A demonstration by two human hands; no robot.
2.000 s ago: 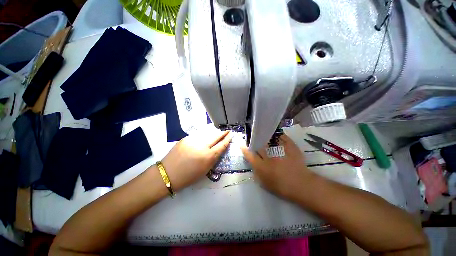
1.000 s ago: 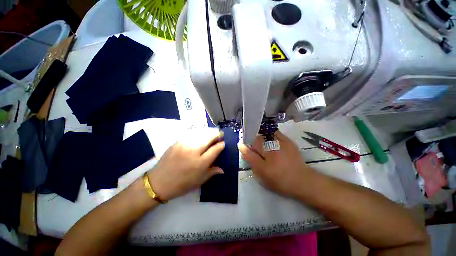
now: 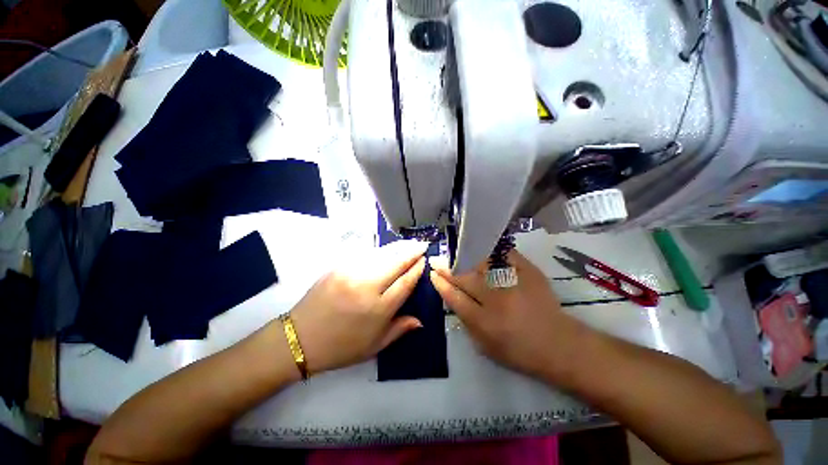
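Note:
A dark navy fabric piece (image 3: 416, 350) lies lengthwise under the sewing machine head (image 3: 409, 118), its near end towards the front table edge. My left hand (image 3: 363, 304) lies on its left side, fingertips close to the presser foot (image 3: 423, 234). My right hand (image 3: 499, 309) rests at its right edge with the fingertips near the needle area, partly behind the machine's white front arm. Both hands press the fabric flat. The needle itself is hidden. More navy pieces (image 3: 186, 145) lie heaped on the left of the table.
Red-handled snips (image 3: 617, 280) and a green-handled tool (image 3: 681, 270) lie right of my right hand. Grey pieces (image 3: 68, 263) and a black slab (image 3: 82, 143) are far left by a brown board (image 3: 43, 381). A lime-green fan (image 3: 295, 27) stands behind. A measuring tape (image 3: 418, 429) runs along the front edge.
Two seconds ago no fabric showed between my hands; a navy piece now lies there. One piece has left the heap's right side. Since one second ago, my left fingertips are nearer the right hand.

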